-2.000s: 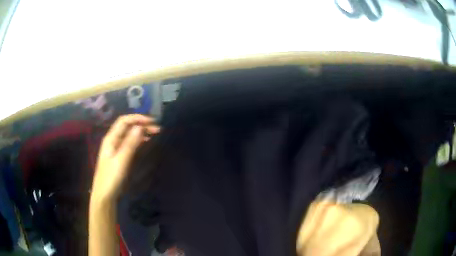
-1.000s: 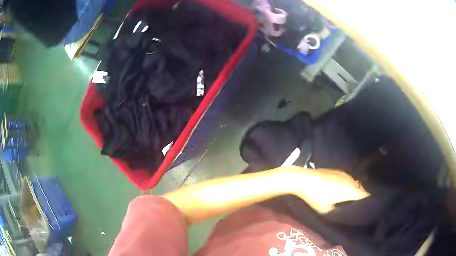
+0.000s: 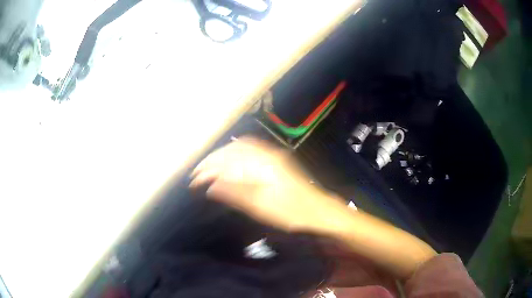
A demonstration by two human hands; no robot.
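My right hand (image 3: pixel 248 180) reaches in from the lower right, blurred, over dark garment cloth (image 3: pixel 204 244) beside the table edge. Its fingers are bent towards the wooden edge; whether they pinch any cloth cannot be told. A small white label or patch (image 3: pixel 259 249) shows on the dark cloth below the hand. My left hand is not in view.
The white table (image 3: pixel 116 134) has a wood-coloured edge. Black-handled shears (image 3: pixel 224 26) lie at its top, with part of the machine (image 3: pixel 20 55) at top left. White rolls (image 3: pixel 389 145) and small bits lie on a dark surface at right. Red-green strips (image 3: pixel 303 128) show beyond the hand.
The view has swung from the red bin on the left to the table and the right side. My left arm has gone out of view, and my right hand is now visible near the table edge.
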